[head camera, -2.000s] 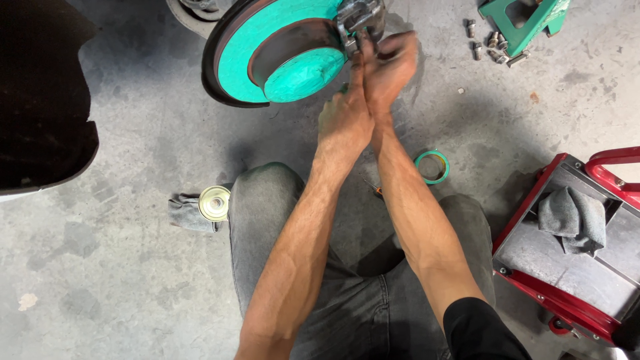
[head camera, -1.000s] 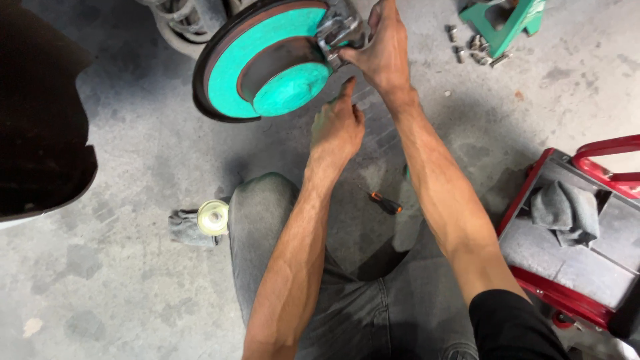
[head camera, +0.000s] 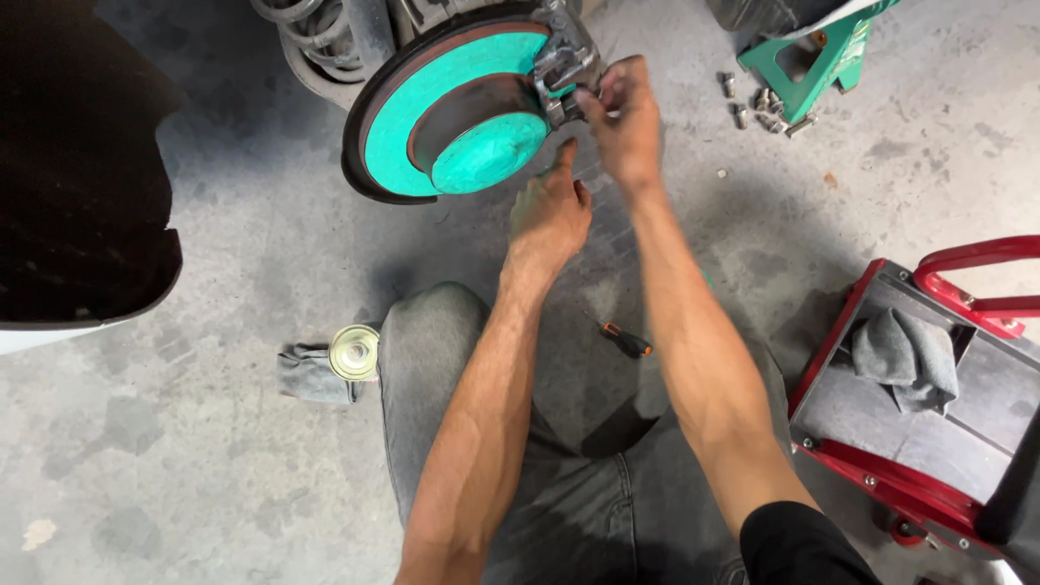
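A brake disc (head camera: 390, 134) with green masking over its face and hub stands at the top centre, a dark dust shield around its edge. On its right side sits a metal brake caliper assembly (head camera: 563, 61). My right hand (head camera: 627, 122) is at the caliper's lower right, fingers bent and blurred; whether they grip a part there is unclear. Just below the caliper, my left hand (head camera: 552, 207) has its index finger raised toward it and the other fingers curled, with nothing visible in it. A screwdriver (head camera: 626, 340) with a black and orange handle lies on the floor between my legs.
Several lug bolts (head camera: 741, 115) lie beside a green jack stand (head camera: 804, 77). A red-framed rolling seat (head camera: 886, 479) holding a grey cloth (head camera: 906, 357) stands at right. By my left knee are a can (head camera: 354, 353) and another cloth (head camera: 317, 378). A coil spring (head camera: 325, 41) is behind the disc; dark bodywork (head camera: 81, 179) hangs left.
My hands, close together at the caliper two seconds ago, are now apart. The left has drawn back below it. The green tape roll seen then is now mostly hidden behind my right forearm.
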